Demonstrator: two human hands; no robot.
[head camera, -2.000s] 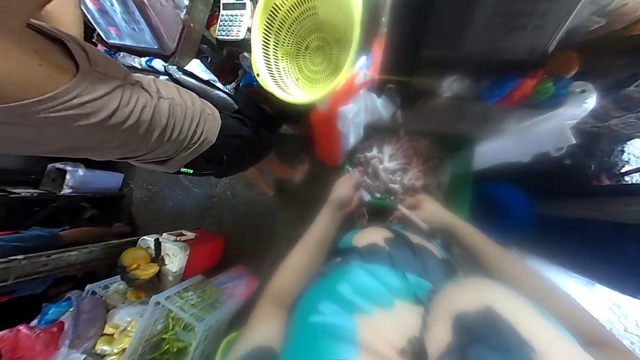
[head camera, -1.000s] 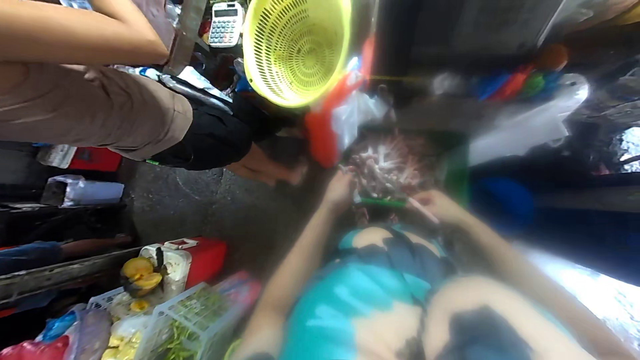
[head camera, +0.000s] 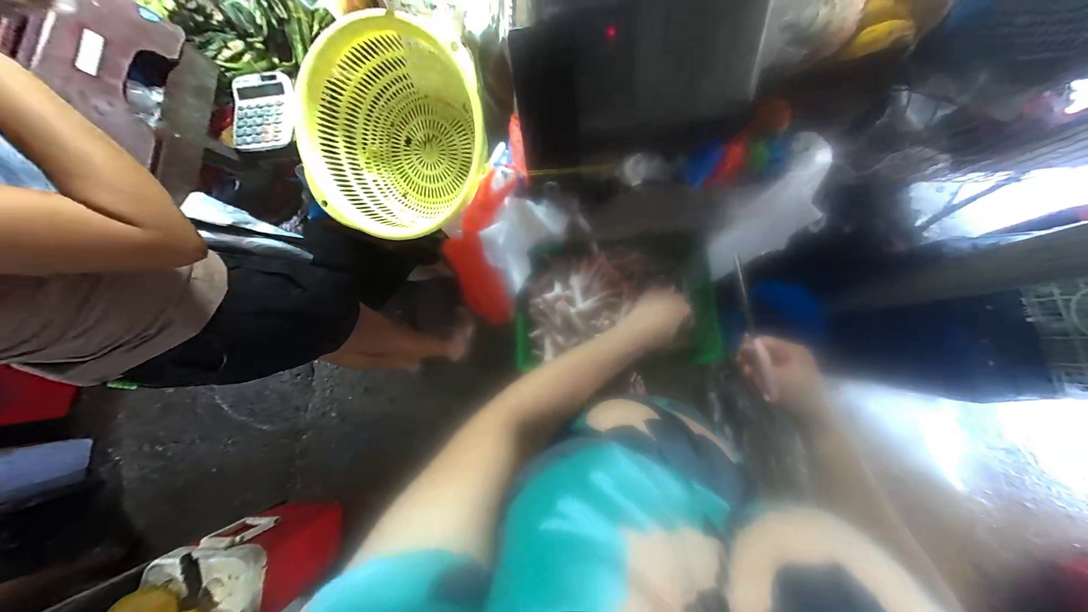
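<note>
A green basket (head camera: 522, 336) holds a heap of pale, thin pieces (head camera: 571, 308), possibly chicken feet; blur hides their exact kind. Over the right part of this heap is my left hand (head camera: 661, 316), its fingers hidden or blurred, so what it touches cannot be told. To the right of the basket, my right hand (head camera: 778, 370) is closed around a knife-like tool (head camera: 742, 285), whose thin blade points up and away. A pale piece lies against the fingers of that hand.
Beyond the basket are a red and white plastic bag (head camera: 480, 276), a yellow colander (head camera: 399, 127) and a calculator (head camera: 263, 110). Another person (head camera: 246, 314) stands on the left. A red cooler (head camera: 297, 544) is at the lower left, and a blue round object (head camera: 786, 308) at the right.
My left hand has moved right, across the heap. My right hand has moved right, away from the basket's near edge. The view has shifted.
</note>
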